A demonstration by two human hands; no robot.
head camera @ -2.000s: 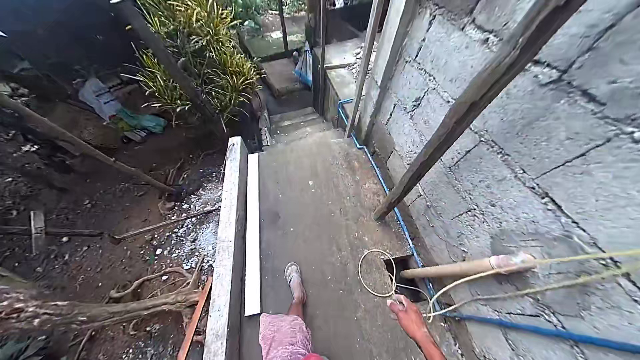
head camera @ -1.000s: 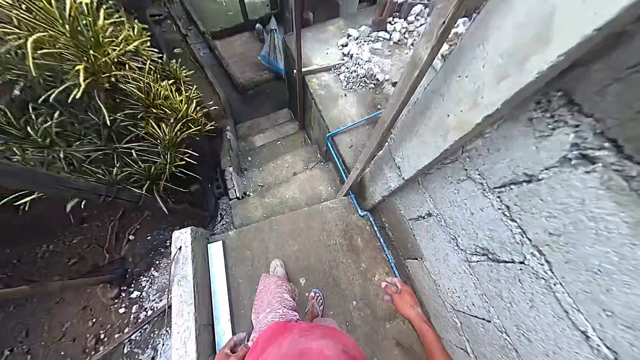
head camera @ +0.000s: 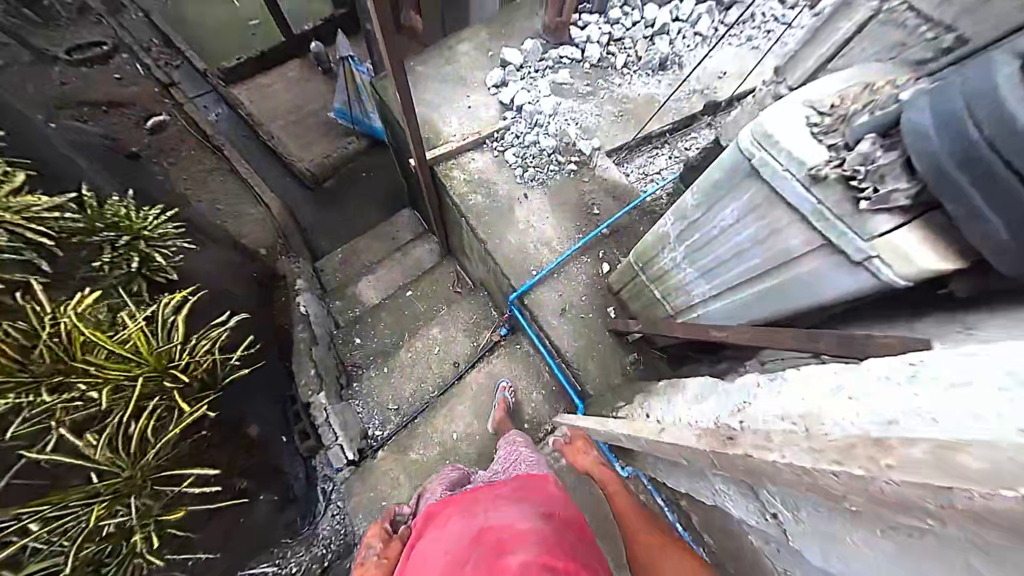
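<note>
My left hand (head camera: 386, 538) hangs low beside my red shirt (head camera: 504, 532), its fingers loosely curled; whether it holds anything does not show. Right of my legs, my right hand (head camera: 578, 450) is near the lower end of a wooden post (head camera: 612, 432), close to a blue pipe (head camera: 550, 360); contact with the post cannot be told. One foot in a flip-flop (head camera: 502, 398) stands on the concrete stair landing (head camera: 436, 448).
Concrete steps (head camera: 396, 268) lead down ahead. Spiky plants (head camera: 120, 384) grow at the left. A dark hose (head camera: 432, 398) crosses the stair. Beyond the blue pipe lie broken stones (head camera: 536, 112) and a large grey plastic bin (head camera: 744, 224). A blue-white sack (head camera: 356, 96) is farther ahead.
I have moved forward down the walkway toward the steps. Two seconds ago my right hand was at a round hoop by a pole and ropes; these are out of view now.
</note>
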